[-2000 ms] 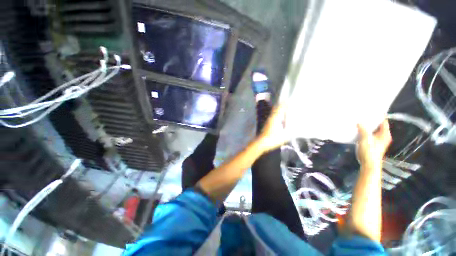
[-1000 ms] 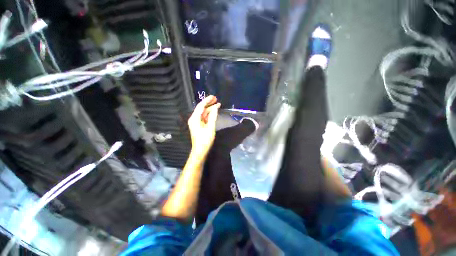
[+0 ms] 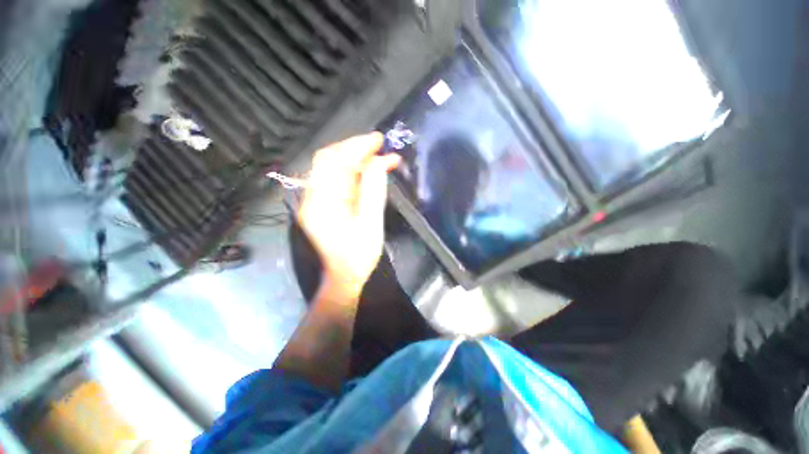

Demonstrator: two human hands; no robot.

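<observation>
A black two-pocket tray (image 3: 541, 142) lies tilted across the view, upper centre to right. It holds two glossy screen units. The nearer one (image 3: 506, 168) has a small white label, white handwriting and a dark head-shaped reflection. The farther one (image 3: 621, 80) glares white. My left hand (image 3: 341, 208) is at the tray's left side, its fingertips at the nearer screen's edge by the handwriting. Whether it grips the edge is unclear. My right hand is not visible.
Black slotted holders (image 3: 257, 80) stand left of the tray, with a white cable end (image 3: 186, 133) on them. My dark-trousered legs are bent close below the tray. Dark fins and pale cable loops (image 3: 727, 441) show at lower right. An orange item (image 3: 89, 421) is at lower left.
The white block held in both hands two seconds ago is out of view. The view has turned and come closer to the tray. My left hand has reached the nearer screen's edge.
</observation>
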